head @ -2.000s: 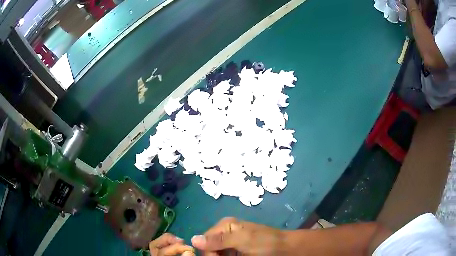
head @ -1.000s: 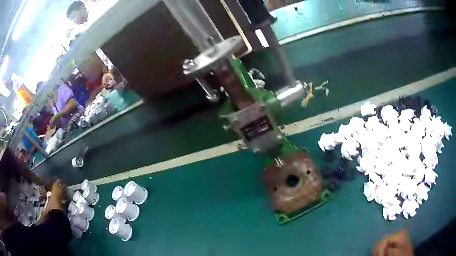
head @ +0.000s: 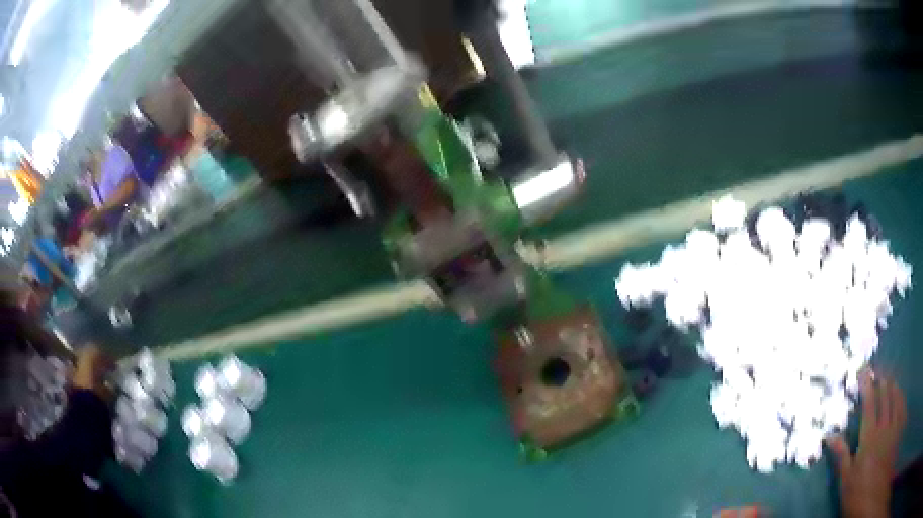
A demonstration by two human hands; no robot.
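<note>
A large heap of white inserts [head: 779, 314] lies on the green bench at the right. My right hand [head: 872, 440] is at the heap's lower right edge, thumb and fingers apart, with nothing seen in it. Only fingertips of my left hand [head: 741, 513] show at the bottom edge, blurred; whether they hold anything cannot be told. The green press [head: 455, 248] stands left of the heap, blurred, its brown base plate [head: 562, 382] bare around the dark hole. Small black parts [head: 648, 359] lie between plate and heap.
White cups [head: 225, 415] stand in a group left of the press, with more cups [head: 140, 410] beside a neighbouring person's arm and dark sleeve [head: 76, 435]. The dark green conveyor [head: 688, 132] runs behind the pale rail [head: 607, 243]. Other people sit at upper left.
The view has swung left since the oldest frame, bringing the cups and neighbouring person in. My right hand has come to the heap's edge with its fingers spread. The base plate remains bare.
</note>
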